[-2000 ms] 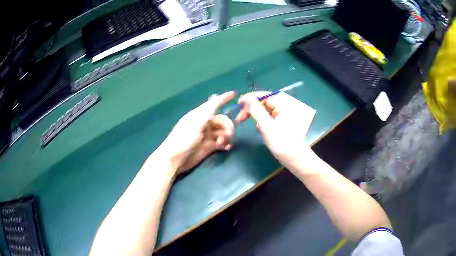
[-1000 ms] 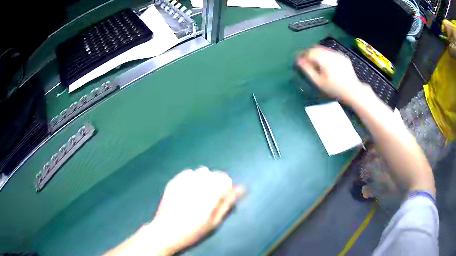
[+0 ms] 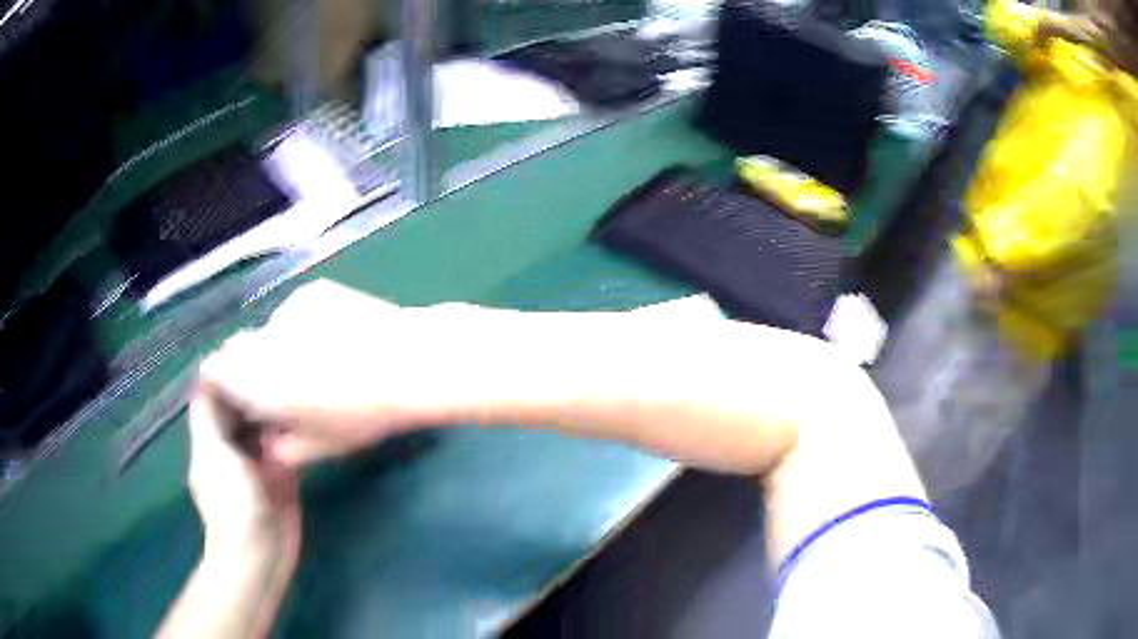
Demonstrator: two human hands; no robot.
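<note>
The frame is blurred. My right hand (image 3: 306, 375) reaches across to the left side of the bench, its back bright and its fingers hidden. My left hand (image 3: 243, 481) is below it at the left, and the two meet or overlap. I cannot tell whether either hand holds anything. A grey fixture strip (image 3: 156, 424) shows partly just left of my hands. The tweezers are not visible; my right forearm covers the middle of the bench.
A black tray (image 3: 730, 243) lies right of centre, with a yellow case (image 3: 792, 194) and a tall black block (image 3: 792, 94) behind it. Another black tray (image 3: 200, 219) and white paper (image 3: 250, 250) are behind the metal rail. A person in yellow (image 3: 1055, 187) stands at the right.
My right hand has moved from near the right tray across to the left. My left hand has moved left to meet it. The view has shifted and blurred.
</note>
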